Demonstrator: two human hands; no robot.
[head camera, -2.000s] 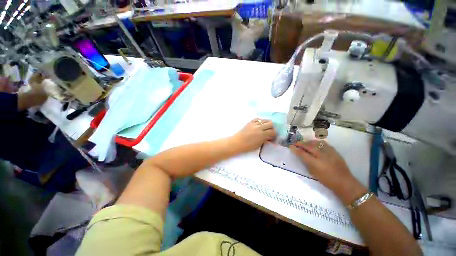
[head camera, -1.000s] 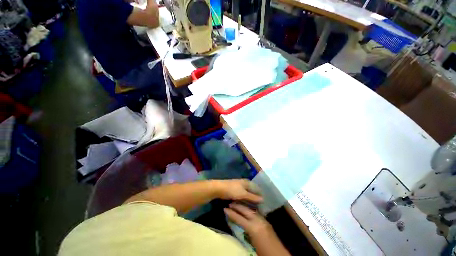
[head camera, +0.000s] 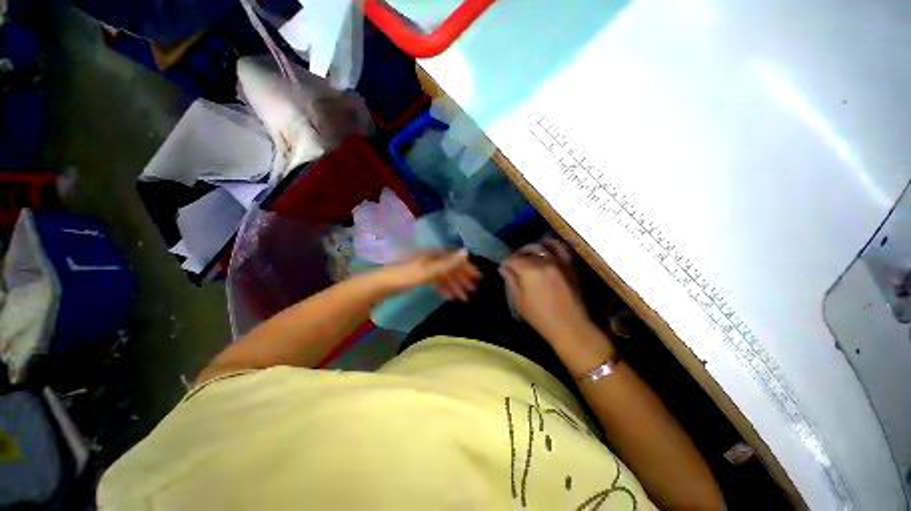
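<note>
My left hand (head camera: 445, 273) is over my lap, below the table edge. It is a little blurred, with its fingers apart, and no cloth shows clearly in it. My right hand (head camera: 540, 286) is just right of it, beside the table edge, with its fingers curled. A small pale patch shows at its fingertips, but whether it grips cloth is unclear. A sheer aqua fabric piece (head camera: 478, 238) lies just above and between the hands. More aqua fabric (head camera: 397, 308) lies under my left forearm.
The white table (head camera: 689, 170) with printed scale marks is at right, the machine's plate (head camera: 874, 299) at its far side. A red basket rim (head camera: 428, 44) is at top. A blue bin (head camera: 402, 150), lilac fabric (head camera: 383, 228) and whitish pieces (head camera: 215, 150) are at left.
The view has swung left and down from the machine to my lap. My hands have left the needle area and dropped below the table edge, and have since moved apart from each other.
</note>
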